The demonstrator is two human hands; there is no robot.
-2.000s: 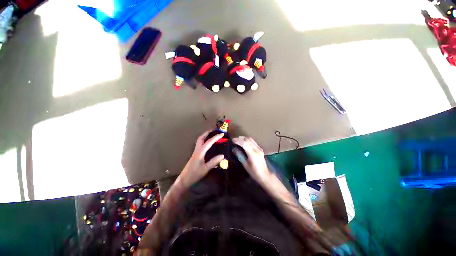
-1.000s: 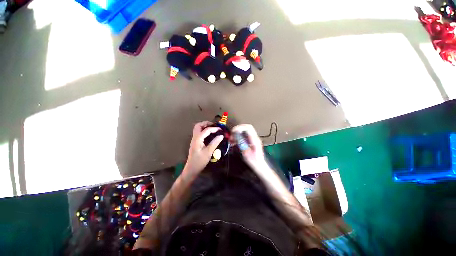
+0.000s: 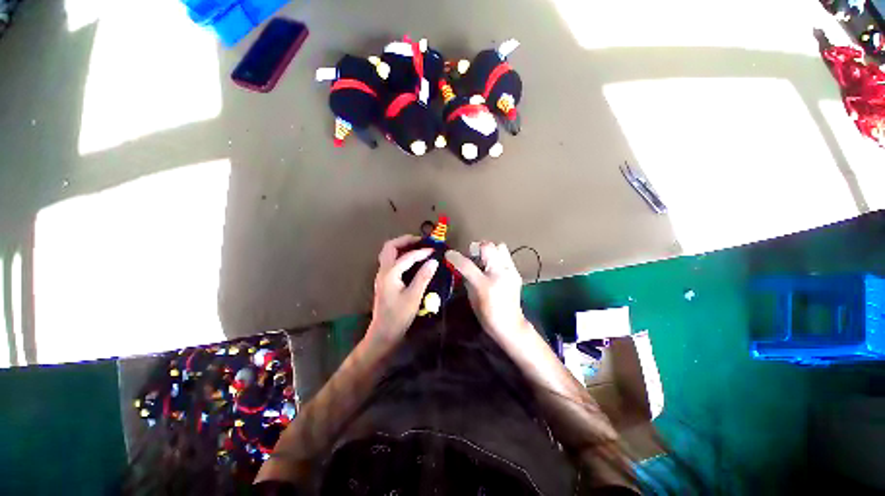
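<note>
A black plush toy [image 3: 440,281] with a red and yellow striped tip and a cream foot is at the table's near edge, in front of my body. My left hand [image 3: 399,286] grips its left side. My right hand [image 3: 491,281] is at its right side, with thumb and finger against the toy; a small light thing shows at the fingers, too small to name. A dark thread [image 3: 533,254] curls on the table beside my right hand. No needle can be made out.
Several similar plush toys [image 3: 412,121] lie beyond my hands. A phone [image 3: 271,54] and blue tray [image 3: 233,17] are upper left, snips [image 3: 642,188] right, red pieces [image 3: 858,82] far right. A toy box [image 3: 289,373], open carton [image 3: 648,373] and blue stool [image 3: 813,320] stand below.
My right hand has come back against the toy's side and is less blurred. The thread loop has shifted and curls closer to my right hand. My left hand still holds the toy.
</note>
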